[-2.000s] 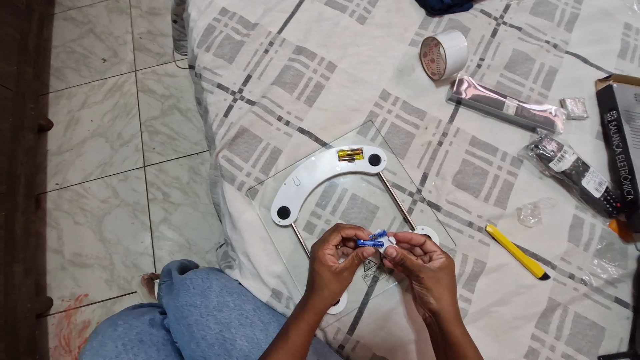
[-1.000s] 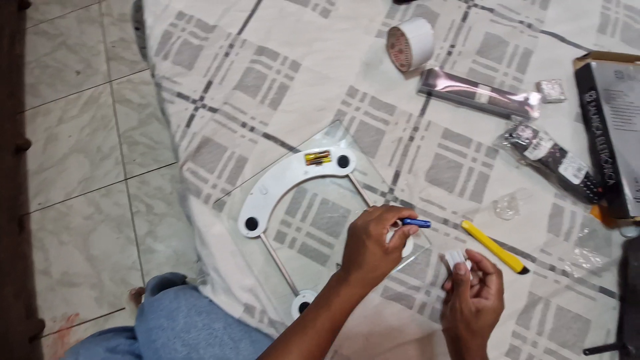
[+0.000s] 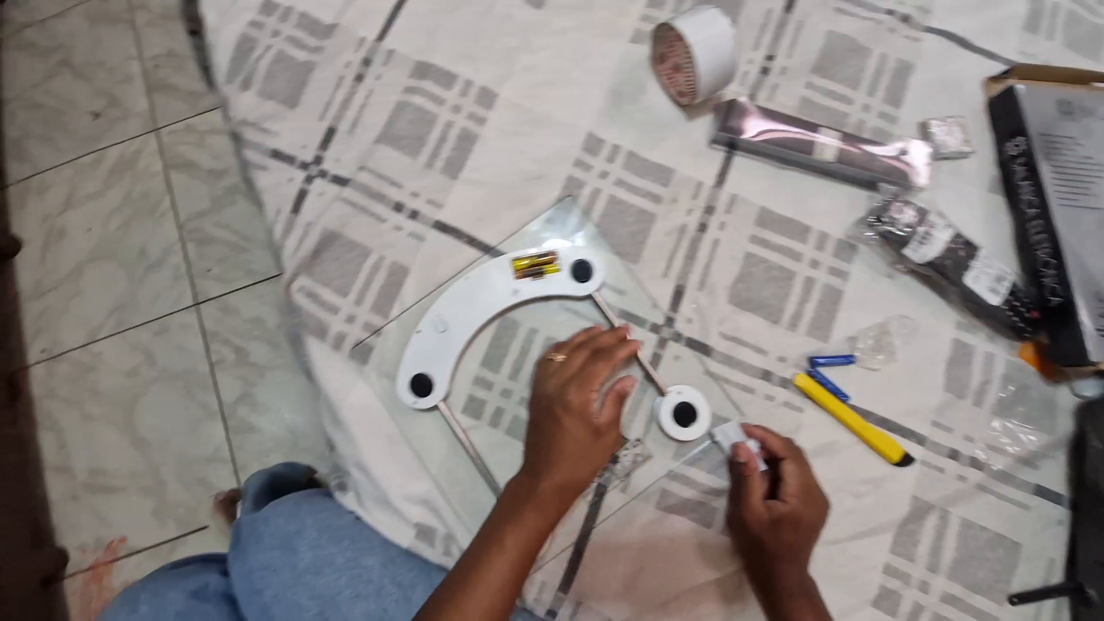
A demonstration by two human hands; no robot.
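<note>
A square glass scale (image 3: pixel 552 226) lies with its underside up, its white curved housing (image 3: pixel 457 315) holding two yellow batteries (image 3: pixel 536 265) in an uncovered compartment. Over the glass, my left hand (image 3: pixel 578 401) has its fingers apart and nothing visible in it. Beside the scale's right corner, my right hand (image 3: pixel 776 483) pinches a small white plastic piece (image 3: pixel 737 442). The white round foot (image 3: pixel 684 413) of the scale is between my hands. Two blue batteries (image 3: pixel 831 360) lie on the cloth by the top end of a yellow utility knife (image 3: pixel 852 419).
On the patterned cloth are a tape roll (image 3: pixel 694 53), a shiny wrapped package (image 3: pixel 824 145), a small wrapped packet (image 3: pixel 947 136), a bagged dark item (image 3: pixel 953 259) and clear plastic scraps (image 3: pixel 884 341). A black-edged box (image 3: pixel 1031 224) stands at right; a dark object (image 3: pixel 1088 509) is below it.
The blue batteries have left my left hand and lie by the yellow knife. My left hand has moved back over the glass. The white piece remains in my right hand.
</note>
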